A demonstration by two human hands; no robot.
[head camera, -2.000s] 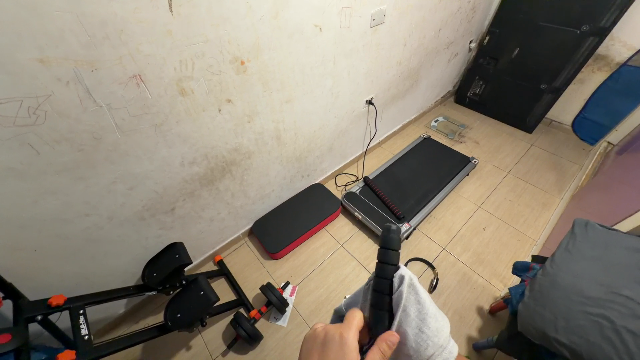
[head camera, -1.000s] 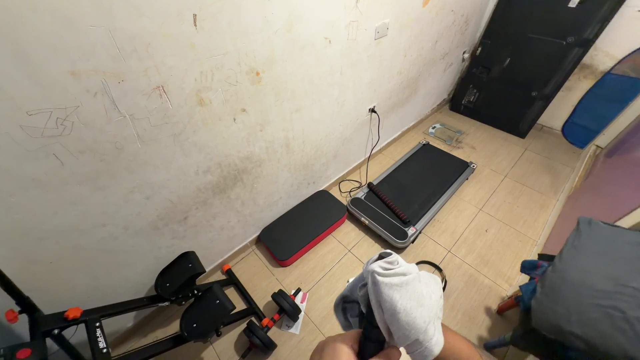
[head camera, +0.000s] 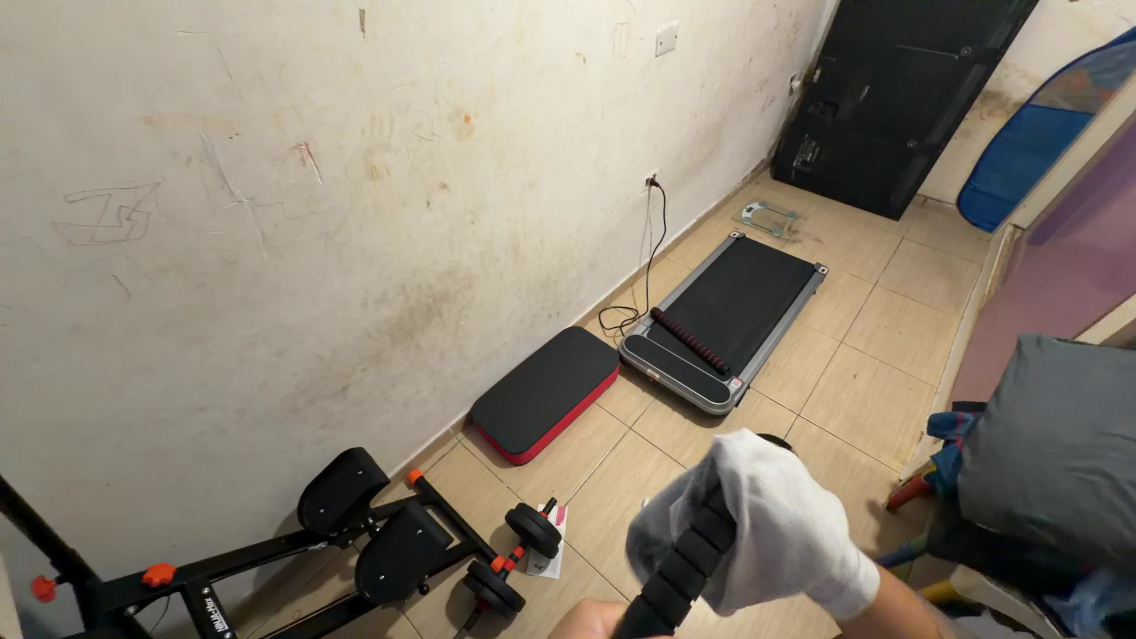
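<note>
At the bottom centre, my left hand point(head camera: 593, 619) grips a black ribbed bar point(head camera: 679, 568), perhaps a massage or exercise roller, which tilts up to the right. A grey-white cloth point(head camera: 772, 524) wraps the bar's upper part. My right hand is inside or behind this cloth, its wrist and forearm coming in from the lower right; the cloth hides its fingers, and it appears closed around the bar. Behind the cloth part of a black ring point(head camera: 775, 440) shows.
Along the wall lie a black-and-red step platform point(head camera: 546, 390), a walking pad treadmill point(head camera: 737, 302) with a ribbed roller point(head camera: 690, 341) on it, and a glass scale point(head camera: 767, 218). An exercise machine point(head camera: 404, 546) and dumbbell point(head camera: 510, 559) are at lower left. A grey cushion point(head camera: 1056, 435) is at right.
The cloth has moved from beside the bar to over its upper part. My right forearm now shows at the lower right, with that hand at the cloth.
</note>
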